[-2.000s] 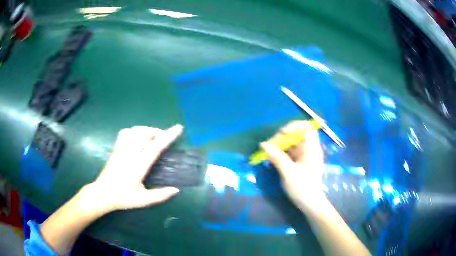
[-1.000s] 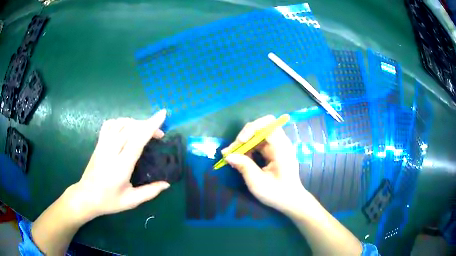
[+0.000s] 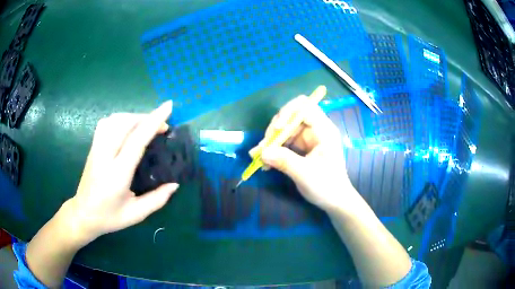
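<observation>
My left hand (image 3: pixel 121 172) lies around a black plastic housing (image 3: pixel 167 158) flat on the bench, with fingers at its top and thumb at its lower edge. My right hand (image 3: pixel 302 149) holds yellow tweezers (image 3: pixel 282 135), tips pointing down-left. A tiny dark piece (image 3: pixel 234 189) shows at the tips, over a blue sheet with dark strips (image 3: pixel 226 209). Whether the tips touch the sheet is unclear. A large blue grid sheet (image 3: pixel 226 62) lies beyond the hands, with silver-white tweezers (image 3: pixel 339 73) across its right part.
Several loose housings (image 3: pixel 22 96) lie at the far left. Fine-patterned blue sheets (image 3: pixel 392 115) overlap at the right, with one housing (image 3: pixel 423 208) on their near part. A black tray (image 3: pixel 491 51) is at the upper right. The green bench (image 3: pixel 90 68) has a curved near edge.
The view has shifted, so the bench things sit higher and further left. The tweezers stand steeper, and a tiny dark piece now shows at their tips. The left hand stays around the housing.
</observation>
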